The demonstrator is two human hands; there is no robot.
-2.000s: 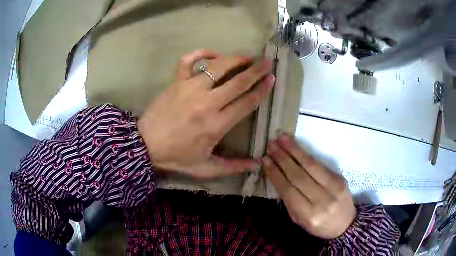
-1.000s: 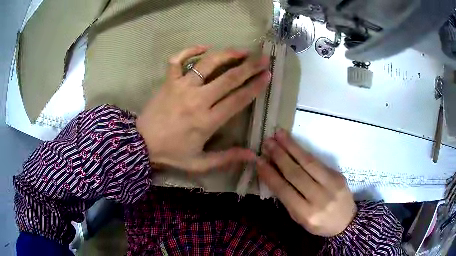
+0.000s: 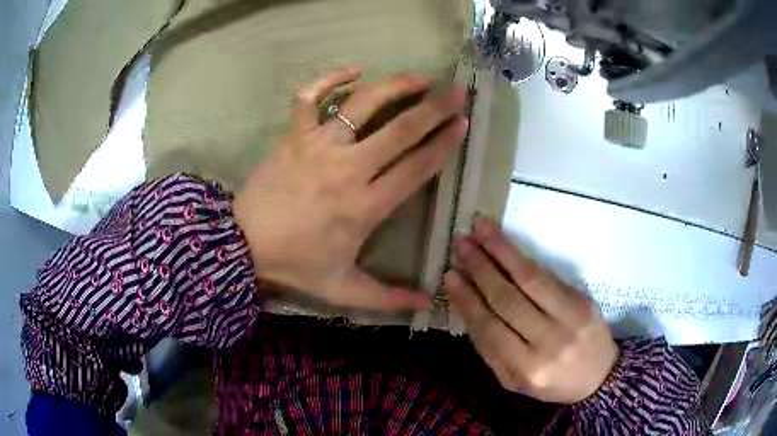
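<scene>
A khaki trouser panel (image 3: 230, 94) lies flat under my left hand. A zipper (image 3: 456, 192) with dark teeth and tan tape lies lengthwise near the panel's right edge, on a khaki strip with a rounded edge (image 3: 503, 145). My left hand (image 3: 341, 187) is spread flat, its fingertips at the zipper's left side and its thumb near the lower end. My right hand (image 3: 528, 319) presses its fingertips on the zipper's lower right side. The zipper's upper end lies close to the machine's needle area, where the presser foot is hard to make out.
The sewing machine head (image 3: 699, 51) stands at the upper right, with a pale ribbed knob (image 3: 625, 128) below it. A brown-handled tool (image 3: 749, 226) lies at the right. Another khaki piece (image 3: 85, 94) lies at the left. A printed ruler (image 3: 656, 302) runs along the table's front edge.
My left thumb has moved slightly down along the zipper, and my left fingers have shifted slightly up. My right hand remains beside the zipper's lower part.
</scene>
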